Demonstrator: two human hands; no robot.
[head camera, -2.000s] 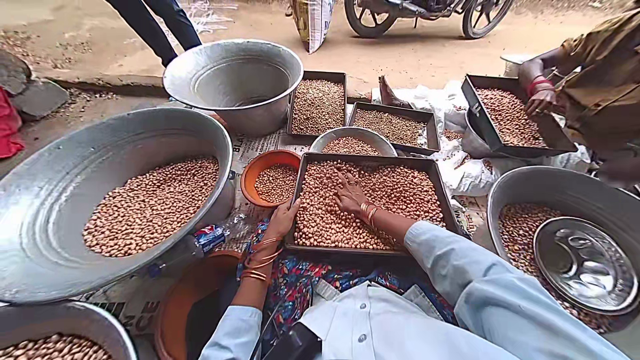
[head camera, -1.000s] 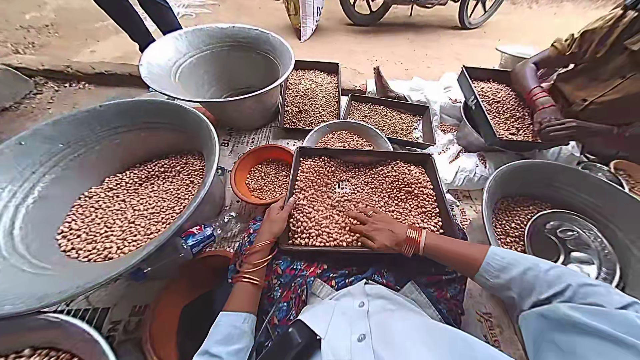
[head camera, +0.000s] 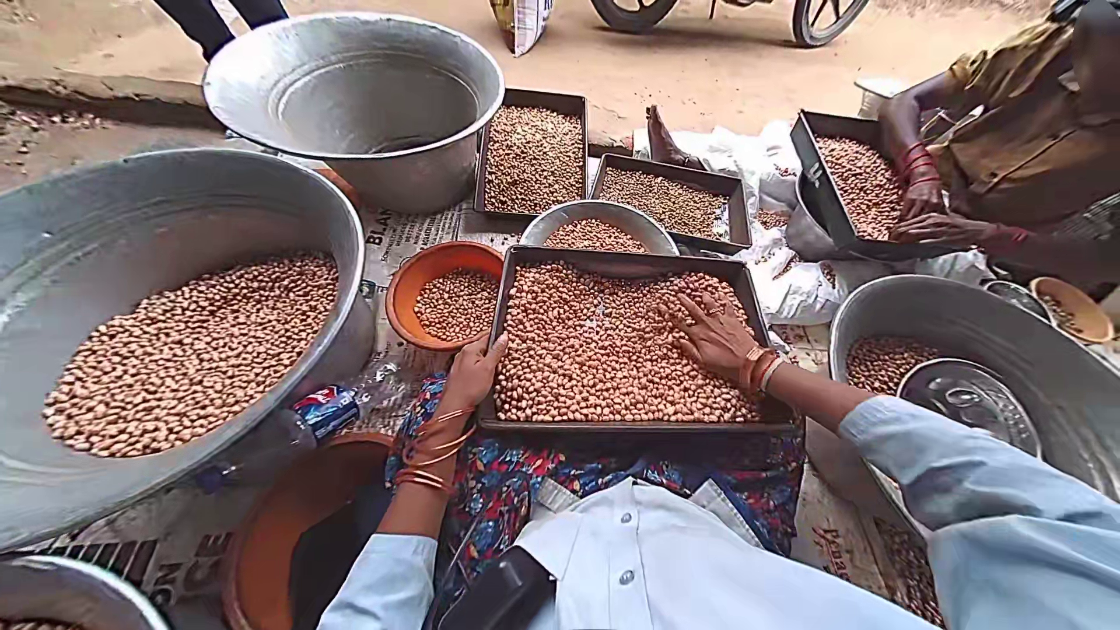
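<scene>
A dark rectangular tray (head camera: 639, 426) full of light brown nuts or seeds (head camera: 604, 350) rests on my lap. My left hand (head camera: 473, 372) grips the tray's left edge, fingers along its side. On the nuts at the tray's right part lies my right hand (head camera: 710, 337), palm down with fingers spread, holding nothing that shows. An orange bowl (head camera: 404, 293) with more nuts stands just left of the tray. Behind the tray's far edge is a round metal bowl (head camera: 535, 229) of nuts.
Large metal basins stand at left (head camera: 346, 289), back left (head camera: 490, 96) and right (head camera: 844, 306); a metal plate (head camera: 967, 402) lies in the right one. Two more dark trays (head camera: 581, 131) (head camera: 742, 206) hold nuts. A person (head camera: 1024, 157) at right handles another tray (head camera: 818, 166). A plastic bottle (head camera: 325, 411) lies at left.
My right hand has moved over the nuts, from the tray's middle to its lower part and then to the right part. The left hand stays at the tray's left edge.
</scene>
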